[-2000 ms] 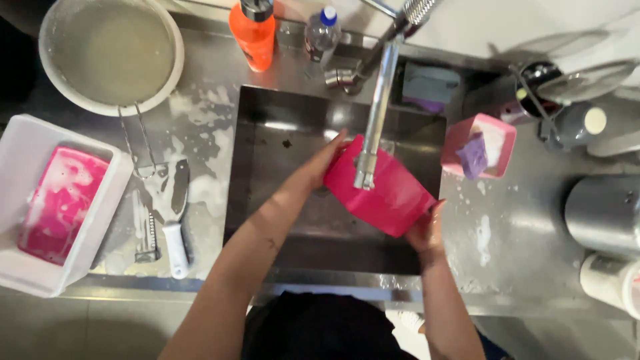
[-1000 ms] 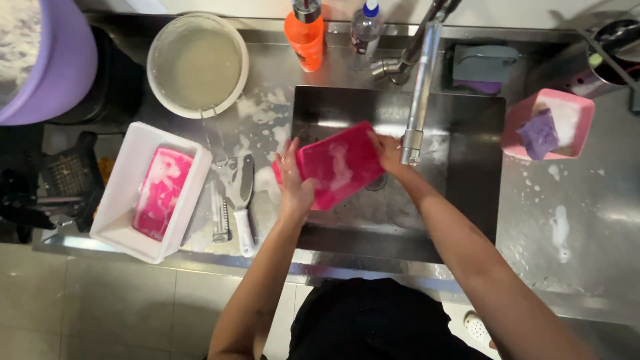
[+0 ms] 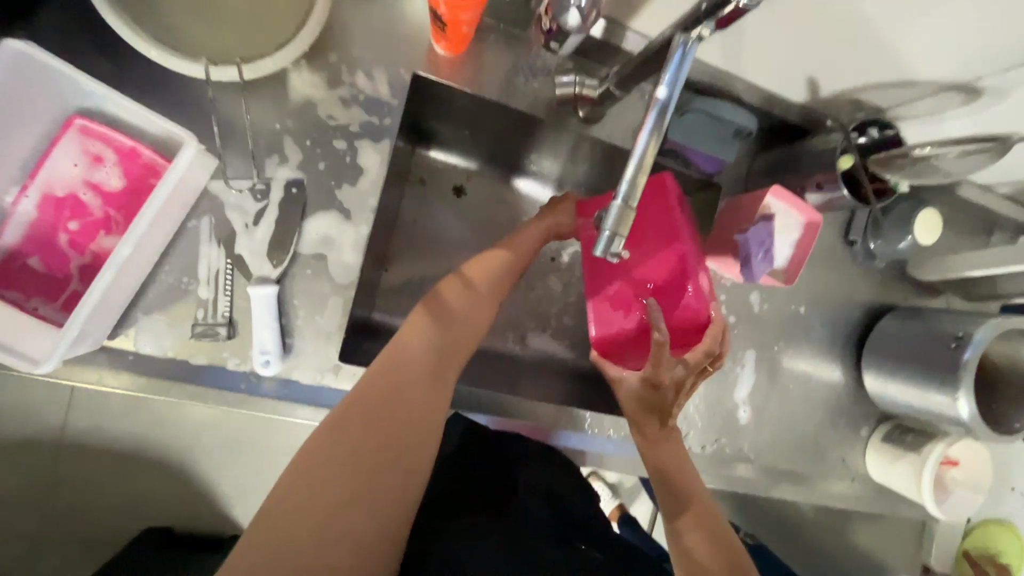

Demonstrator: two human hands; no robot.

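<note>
A wet pink plastic container (image 3: 648, 280) is held over the right part of the steel sink (image 3: 480, 296), partly under the metal faucet spout (image 3: 652, 144). My left hand (image 3: 560, 218) grips its upper left edge, the fingertips hidden. My right hand (image 3: 668, 364) holds the lower right end, fingers spread over its surface. Right beside it stands a pink tub (image 3: 780, 236) with a purple sponge (image 3: 756, 248) and white foam. At the far left a white tub (image 3: 140, 276) holds a soapy pink piece (image 3: 80, 216).
On the foamy counter left of the sink lie a white-handled spatula (image 3: 268, 320) and a metal peeler or grater (image 3: 212, 280). A white-rimmed strainer or bowl (image 3: 224, 68) and an orange bottle (image 3: 456, 24) stand behind. A steel pot (image 3: 920, 368) and a white bucket (image 3: 900, 464) are at right.
The pink container has moved right and turned in my hands, from the middle of the sink to its right side. My right hand has shifted to its lower end. The view has shifted and rotated.
</note>
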